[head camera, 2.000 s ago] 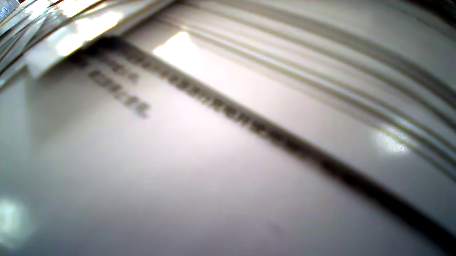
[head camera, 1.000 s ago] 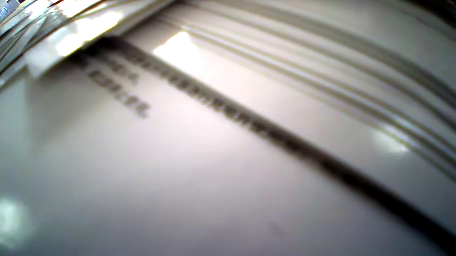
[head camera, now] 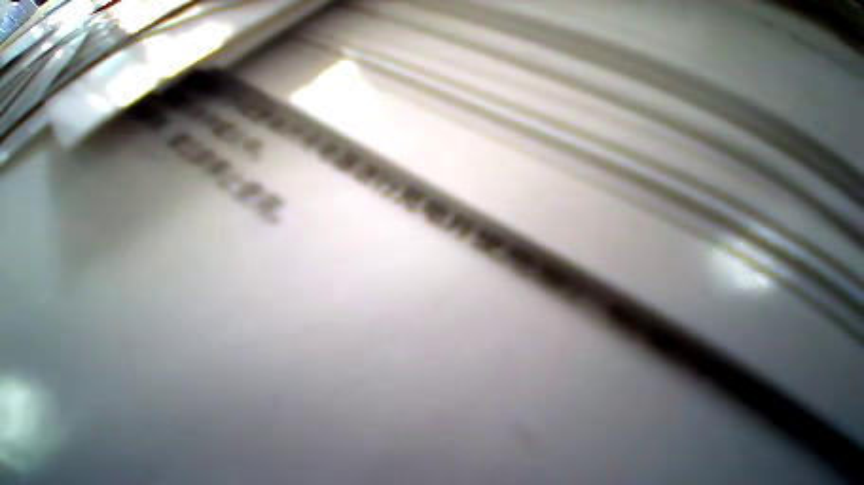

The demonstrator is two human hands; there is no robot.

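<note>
A blurred white sheet (head camera: 379, 350) fills the lower and middle part of the head view, very close to the camera. Short rows of dark, unreadable print lie on it at the upper left. A dark line or shadow runs across it from the upper left to the lower right. Above that line, several overlapping white sheet edges (head camera: 606, 142) slope down to the right. Neither my left hand nor my right hand is in view.
A bright white paper corner (head camera: 142, 80) lies over the printed area at the upper left. Behind it, thin layered edges (head camera: 57, 57) fan out at the far upper left. Glare spots show on the white surfaces.
</note>
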